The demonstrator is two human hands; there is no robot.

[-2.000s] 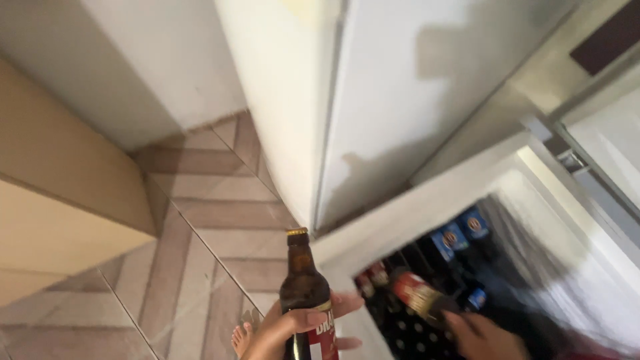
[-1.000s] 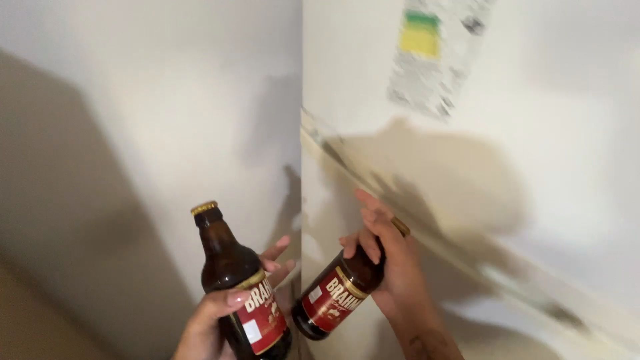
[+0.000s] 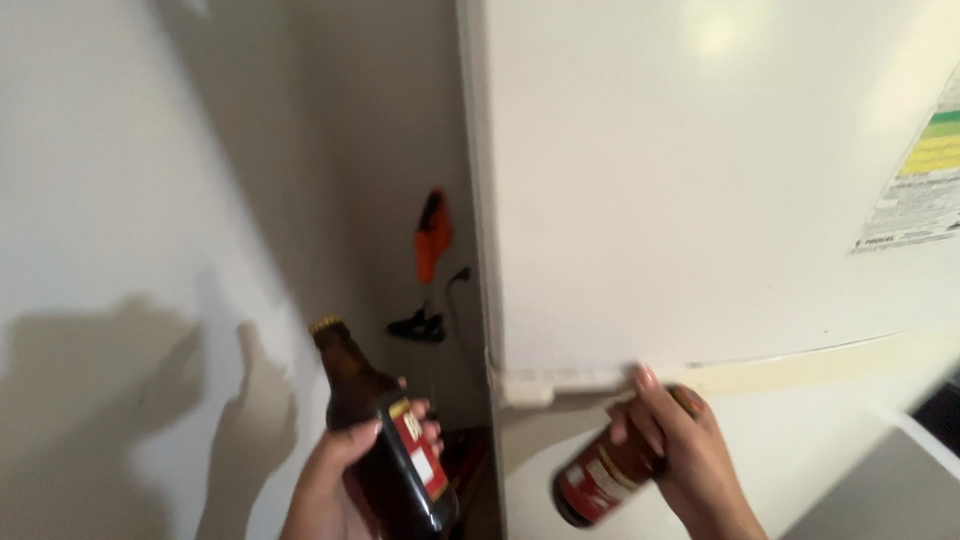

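Observation:
A brown glass beer bottle [image 3: 364, 420] with a yellow crown cap and a red Brahma label is in my left hand [image 3: 337, 472], tilted with its neck to the upper left. My right hand [image 3: 679, 442] grips a second brown bottle [image 3: 604, 480] around its neck, with the base pointing down and left. The fingertips of that hand are at the lower edge of a white refrigerator's upper door [image 3: 637, 210]. Fingers cover part of both bottles.
A pale wall [image 3: 112, 210] with shadows stands at the left. In the gap beside the refrigerator hang an orange object [image 3: 433, 236], a black object [image 3: 418, 326] and a cable with a plug [image 3: 459, 276]. An energy sticker [image 3: 919, 165] is on the door.
The view has swung from the floor and open lower compartment up to the upper door. My right hand, over that compartment two seconds ago, is now at the upper door's lower edge with its bottle.

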